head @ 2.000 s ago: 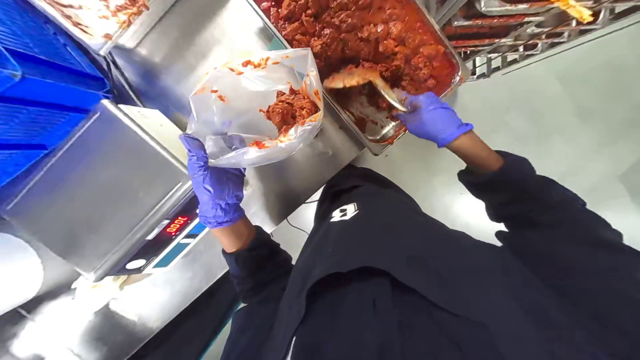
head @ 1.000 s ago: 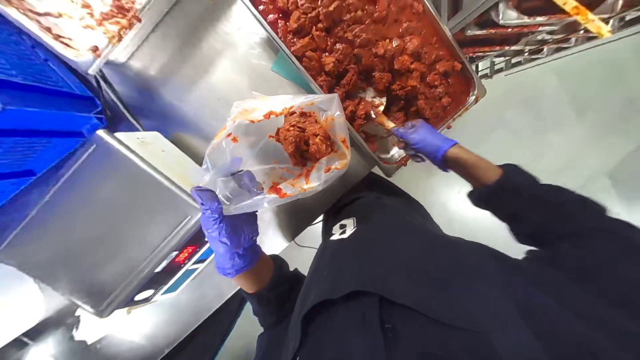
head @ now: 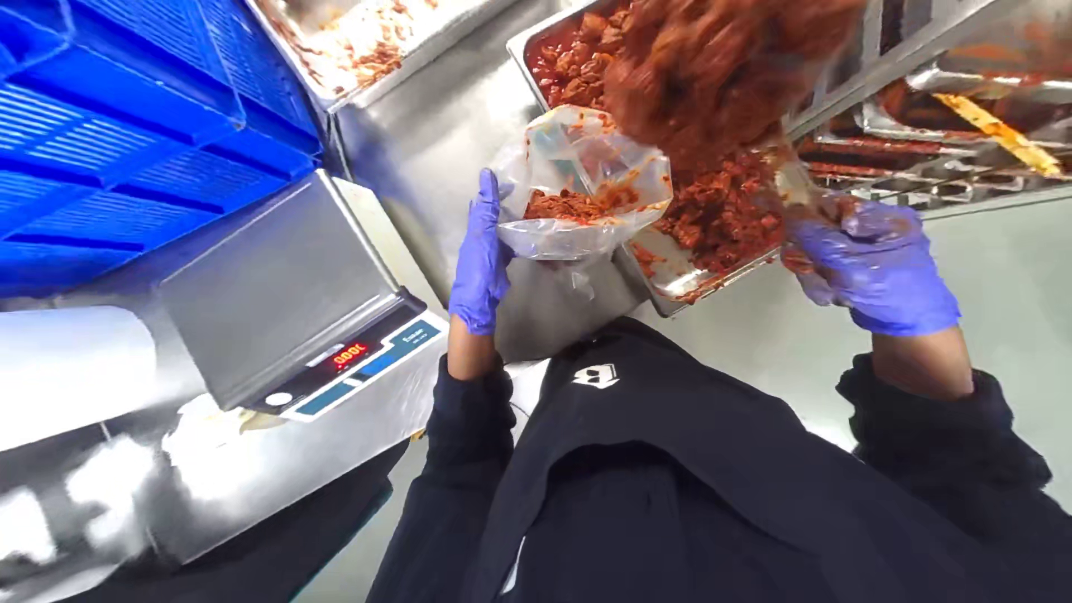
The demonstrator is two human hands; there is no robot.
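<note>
My left hand [head: 481,260], in a purple glove, grips the left side of a clear plastic bag [head: 578,239]. The bag's mouth gapes and red sauced meat [head: 569,206] lies inside it. In a sauce-smeared purple glove, my right hand [head: 871,260] holds the handle of a serving utensil [head: 794,180]. A large, blurred heap of red sauced meat [head: 720,75] is raised on it, right of the bag and over the steel tray [head: 670,308]. The heap hides the utensil's head and much of the tray, where more meat [head: 724,222] lies.
A digital weighing scale [head: 276,293] with a lit display stands left of the bag on the steel table [head: 402,109]. Blue plastic crates [head: 151,126] are at upper left, beside another food tray [head: 335,105]. A rack with soiled trays [head: 888,138] stands at the right.
My right hand has lifted the utensil, loaded with meat, up from the tray, where it was a second ago. My left hand still holds the bag.
</note>
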